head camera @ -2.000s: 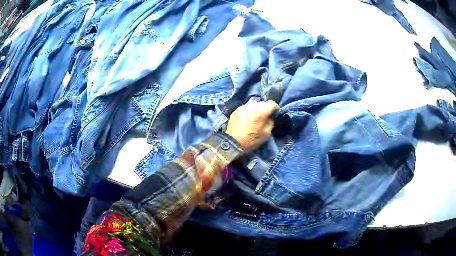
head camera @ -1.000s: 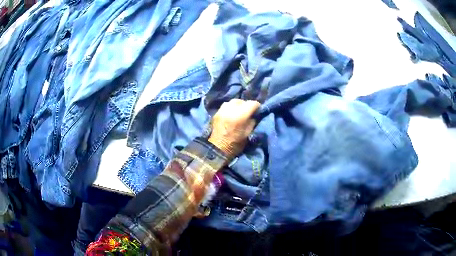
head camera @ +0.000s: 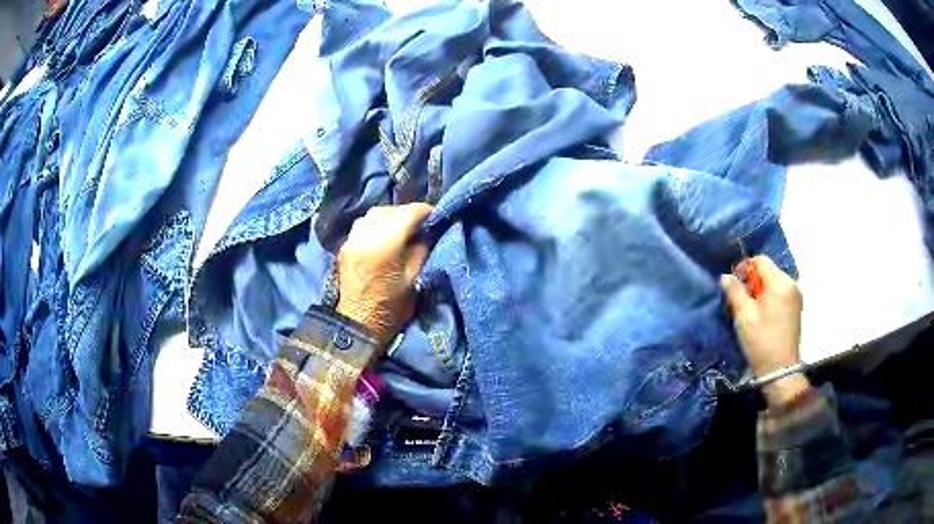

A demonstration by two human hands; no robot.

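A blue denim garment [head camera: 604, 266] lies crumpled over the white table's front edge. My left hand [head camera: 381, 268] is closed on a fold of it, left of the middle. My right hand [head camera: 763, 312] is over the garment's right side, fingers closed around orange-handled thread snips [head camera: 753, 276]. The snips' thin tip points up and away; whether the blades touch cloth cannot be told. A dark brand label [head camera: 415, 432] with pale lettering shows near the lower edge. Yellow-gold stitching [head camera: 397, 154] shows above my left hand.
A pile of overlapping denim garments [head camera: 113, 194] covers the left side. More dark blue denim pieces [head camera: 819, 113] lie at the upper right. The white table [head camera: 855, 256] ends in a curved front edge. Dark cloth hangs below it.
My right hand has come into view at the right with the snips. My left hand and the garment appear further left in the picture. A smooth panel now covers the earlier exposed seams and opening.
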